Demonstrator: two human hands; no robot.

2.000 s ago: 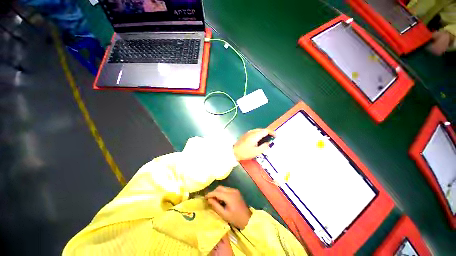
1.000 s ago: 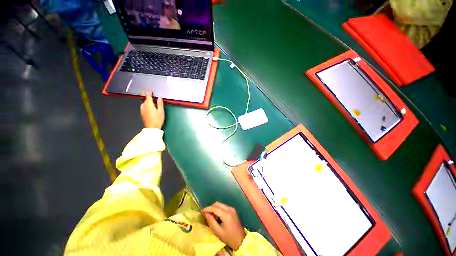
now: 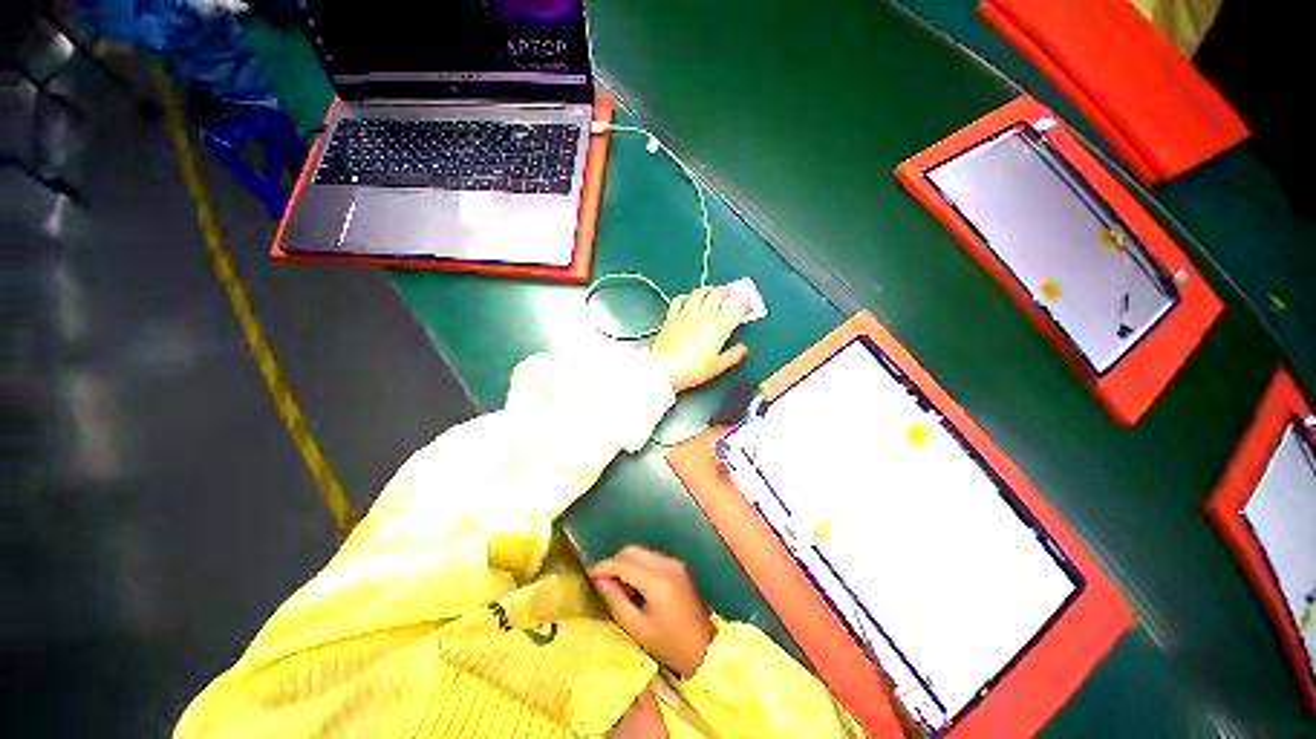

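Note:
A white display panel (image 3: 924, 534) lies on a red-orange foam pad (image 3: 1061, 671). A small dark connector (image 3: 733, 401) with a green edge sits at the panel's near left corner. A thin pale green cable (image 3: 707, 217) runs from the laptop's (image 3: 448, 159) right side and loops on the bench. My left hand (image 3: 699, 341) lies over the left part of the white card (image 3: 746, 300), fingers slightly spread and touching it. My right hand (image 3: 657, 606) is curled close to my yellow smock, with nothing visible in it.
Another panel (image 3: 1054, 246) lies on its own pad on the green conveyor; part of a further one (image 3: 1284, 498) shows at the right edge. Red-orange pads (image 3: 1111, 87) lie at top right beside a yellow sleeve. Grey floor with a yellow line (image 3: 260, 347) is at left.
My left hand went from the connector at the panel corner to the laptop's front edge, and is now on the white card. The laptop screen no longer shows the camera picture in its visible part.

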